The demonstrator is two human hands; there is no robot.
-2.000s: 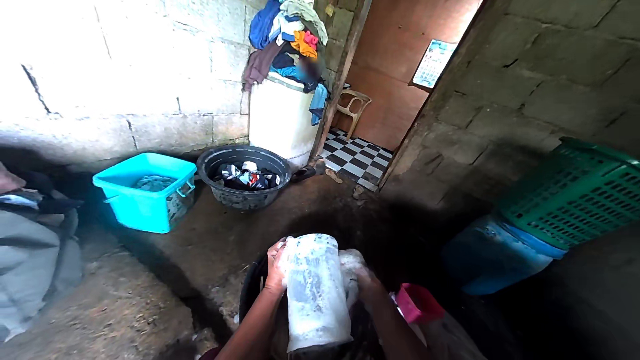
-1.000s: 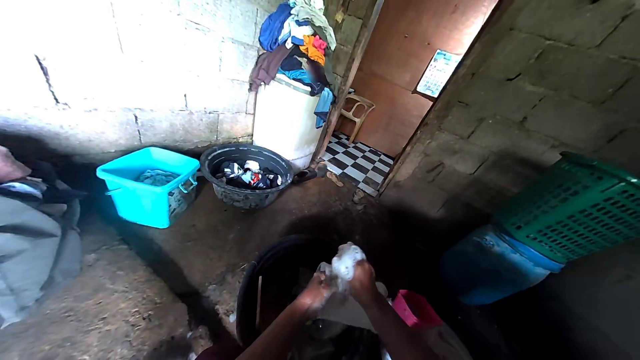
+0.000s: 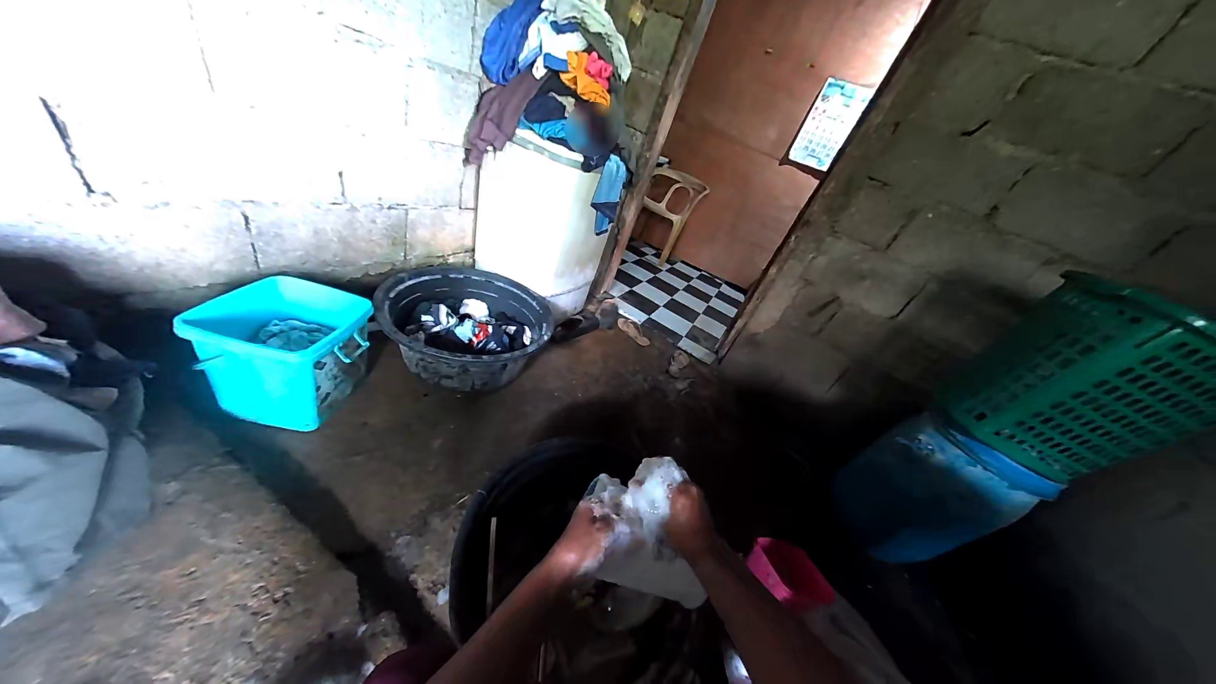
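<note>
My left hand (image 3: 581,540) and my right hand (image 3: 688,518) both grip a sudsy white cloth (image 3: 650,560), bunched at its top between them, with a pale part hanging lower. They are above a large black basin (image 3: 467,551) at the bottom centre, whose dark inside is hard to make out. A thin stick (image 3: 491,565) leans inside the basin's left part. Just right of my right forearm is a pink plastic container (image 3: 790,574). Soap foam covers parts of my fingers.
A turquoise bucket (image 3: 252,356) and a black basin of clothes (image 3: 463,366) stand ahead on the left. Behind them, clothes (image 3: 556,76) lie heaped on a white drum (image 3: 532,214). At right, a green crate (image 3: 1083,370) rests on a blue container (image 3: 936,489). Grey fabric (image 3: 57,475) lies far left.
Two seconds ago the white cloth was spread broad and upright between my hands; it is now bunched. Since one second ago, my hands have moved slightly apart and more of it shows.
</note>
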